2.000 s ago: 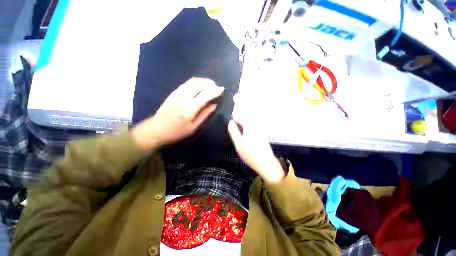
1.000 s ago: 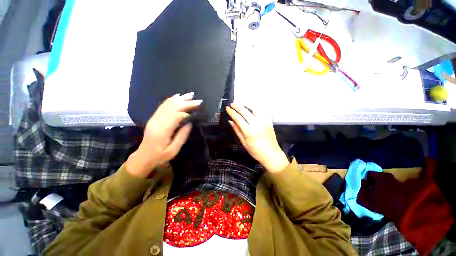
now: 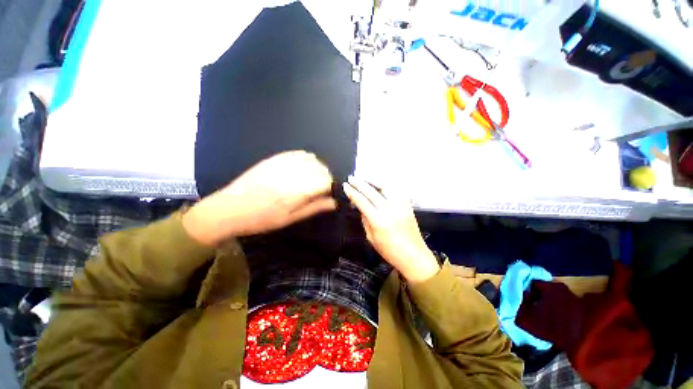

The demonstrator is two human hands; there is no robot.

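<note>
A black garment panel (image 3: 277,106) lies flat on the white sewing-machine table, its right edge at the presser foot (image 3: 356,70), its lower part going over the table edge to the lap. My left hand (image 3: 285,190) lies over the panel near the table's front edge, fingers bent at the panel's right edge, holding the cloth there. My right hand (image 3: 376,216) is just right of it, fingertips on the same edge of the cloth. The fingertips nearly meet. What lies between them is too dark to tell apart.
Scissors with red and yellow handles (image 3: 477,109) lie right of the needle, with a thin pink-and-blue tool (image 3: 515,152). A dark control panel (image 3: 627,61) is at upper right. A yellow ball-like item (image 3: 642,178) sits at the table's right end. Maroon cloth (image 3: 547,311) and light blue cloth (image 3: 514,292) lie below.
My left hand has moved right and its fingers have closed in at the panel's right edge, beside my right hand. The right hand stays at the same edge. The camera view has shifted.
</note>
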